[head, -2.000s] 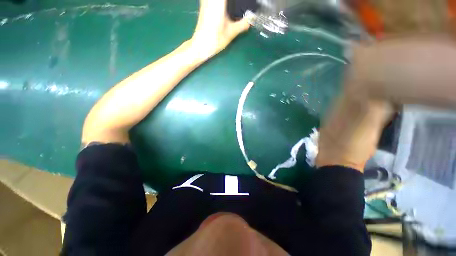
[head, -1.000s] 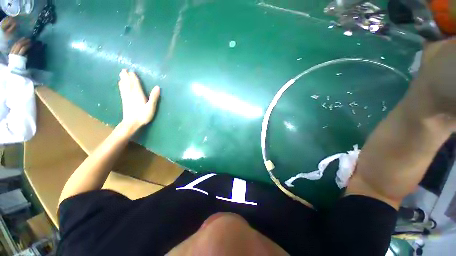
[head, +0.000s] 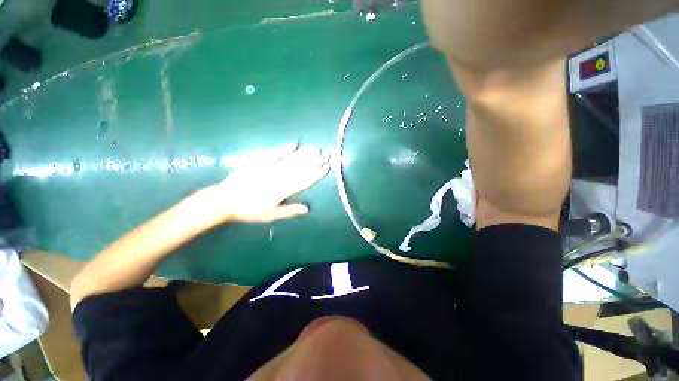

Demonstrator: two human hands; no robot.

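The glossy green surface (head: 216, 97) spreads in front of me. My left hand (head: 272, 182) is held palm down over it, fingers apart and empty, its fingertips beside the left arc of a white loop (head: 341, 167). My right forearm crosses the upper right, large and close to the camera; my right hand is cut off by the frame's edge or hidden, so what it holds does not show. A crumpled white strip (head: 439, 205) lies inside the loop, near my right forearm. Small bright specks (head: 417, 119) lie inside the loop. No orange tool is visible.
A white-grey box (head: 659, 216) with a red and yellow switch (head: 595, 66) stands at the right, with dark and metal fittings (head: 588, 226) low beside it. Dark objects (head: 80, 18) lie at the upper left. A white sleeve (head: 18, 305) and cardboard (head: 63, 335) show at the lower left.
My left hand has moved right, from the left part of the green surface to beside the white loop. The view has shifted; the orange tool part at the upper right has left the picture.
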